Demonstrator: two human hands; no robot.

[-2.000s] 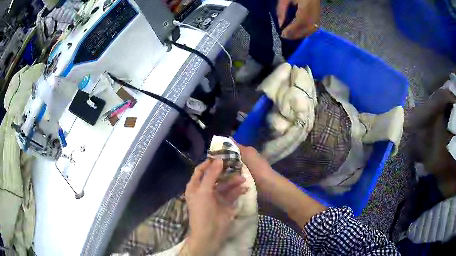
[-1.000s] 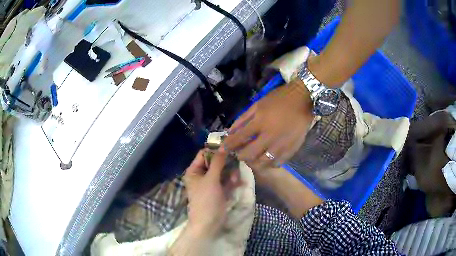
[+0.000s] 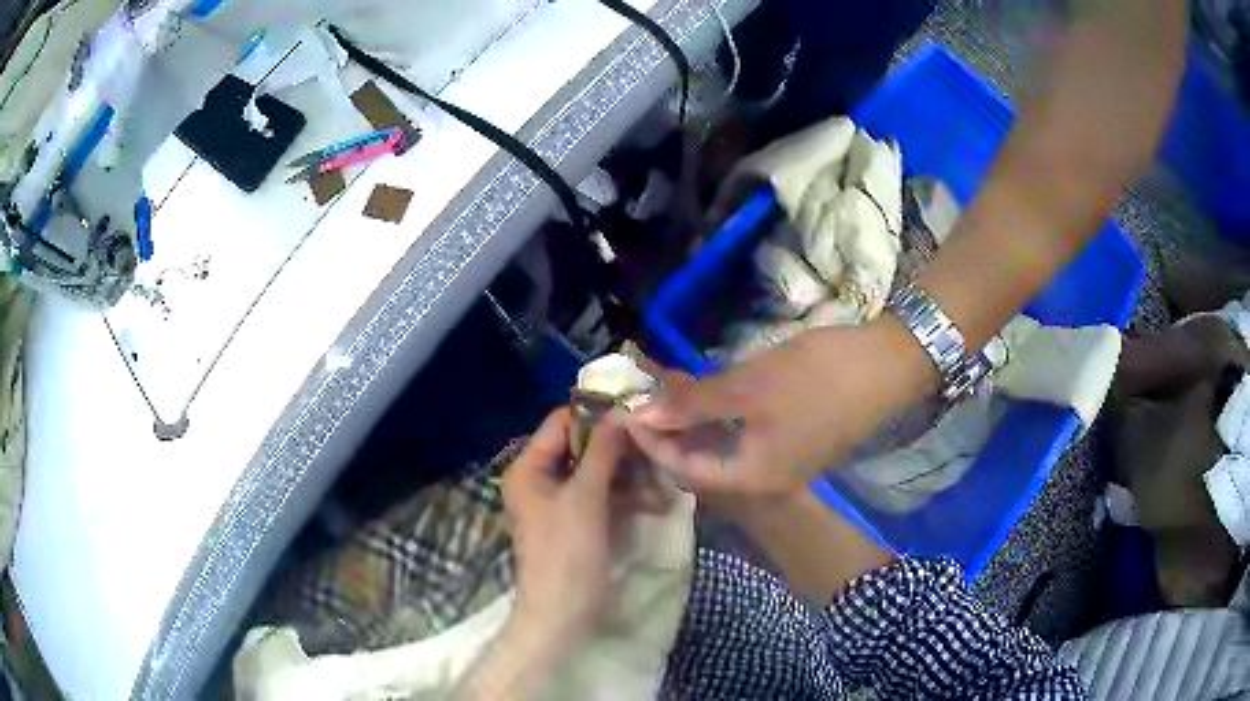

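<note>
My left hand (image 3: 562, 507) is at the lower middle, its fingertips closed on the corner of a cream padded jacket (image 3: 624, 637). The jacket's plaid lining (image 3: 398, 559) spreads to the left of the hand. A small whitish end (image 3: 613, 378) of the jacket stands up at the fingertips. Another person's hand (image 3: 781, 411) with a metal watch reaches in from the upper right and touches this end. My right forearm (image 3: 788, 541), in a checked sleeve, comes from the lower right. My right hand is hidden behind the other person's hand.
A white machine table (image 3: 226, 397) at left bears pink and blue snips (image 3: 359, 151), brown squares (image 3: 388, 203) and a black pad (image 3: 240, 133). A black cable (image 3: 466, 123) crosses its edge. A blue bin (image 3: 1021, 479) at right holds cream and plaid garments.
Another person's hand has come in from the upper right to the jacket end, then shifted slightly right and down. My view has turned, so the table objects sit higher. My left hand keeps its grip.
</note>
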